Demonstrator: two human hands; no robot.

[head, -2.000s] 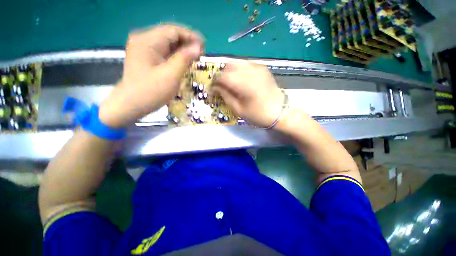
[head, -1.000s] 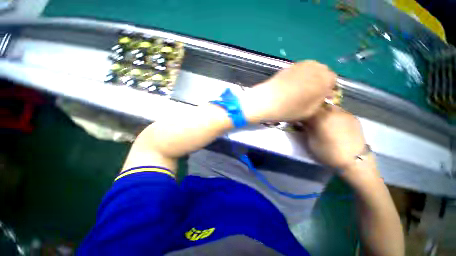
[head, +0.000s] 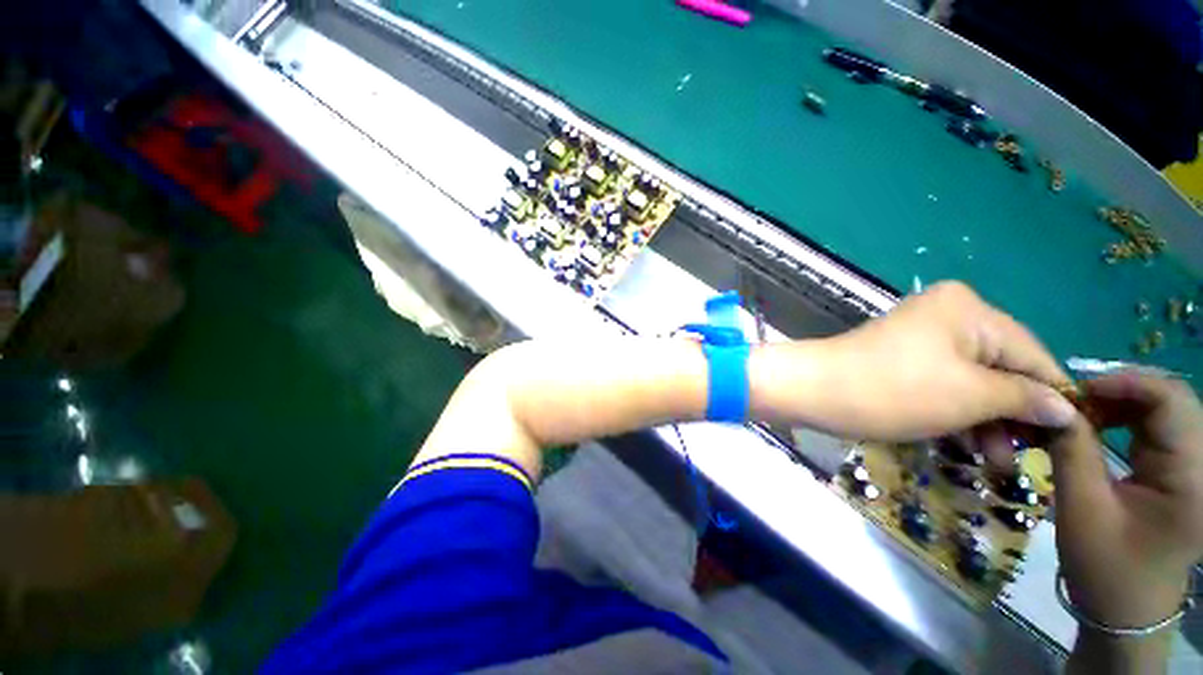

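Note:
A tan PCB panel (head: 924, 508) with dark and pale-topped parts lies across the conveyor rails at the lower right. My left hand (head: 956, 369), with a blue wrist strap (head: 726, 363), is above its far edge, thumb and fingertips pinched together. My right hand (head: 1141, 462) meets it, fingers bent, fingertips close to the left ones. A tiny orange-brown thing (head: 1075, 393) shows between the fingertips; which hand grips it, and what it is, I cannot tell. The hands cover part of the panel.
A fuller panel (head: 587, 211) with yellow-topped parts rests farther left on the conveyor (head: 396, 132). The green mat (head: 778, 185) holds dark parts (head: 910, 90), small yellow-brown parts (head: 1131, 235) and a pink stick (head: 715, 11). Cardboard boxes (head: 106, 560) stand on the floor at left.
The view has swung left, so the panels and hands sit farther right or lower in it. The hands, overlapping low over the panel before, now meet at the fingertips above its far edge.

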